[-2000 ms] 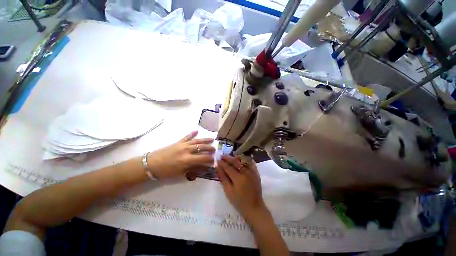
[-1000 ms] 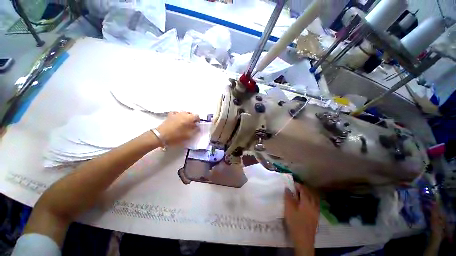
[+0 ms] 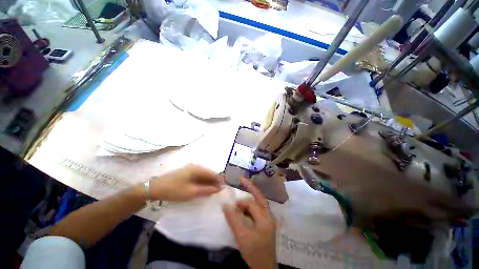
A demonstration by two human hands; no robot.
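Observation:
A white cut piece (image 3: 197, 223) hangs over the near table edge, blurred, held between my hands. My left hand (image 3: 184, 183) grips its upper edge, fingertips left of the needle plate. My right hand (image 3: 253, 215) is at its right side with fingers curled; its grip is partly blurred. The shiny needle plate (image 3: 242, 156) lies uncovered under the beige sewing machine head (image 3: 336, 152). A lower fanned stack of white pieces (image 3: 142, 143) and an upper stack (image 3: 202, 107) lie to the left. White sewn pieces (image 3: 312, 207) rest against the machine, right of the needle.
Green-handled snips (image 3: 336, 195) lie against the machine base. Crumpled plastic bags (image 3: 257, 52) are behind the table. A purple machine (image 3: 20, 58) stands at far left. A printed ruler scale (image 3: 89, 173) runs along the near edge. A thread cone (image 3: 457, 26) is upper right.
My left hand has come from beside the stacks to the near edge. My right hand has moved left from the sewn pieces. A white piece is now between them. The view has shifted left.

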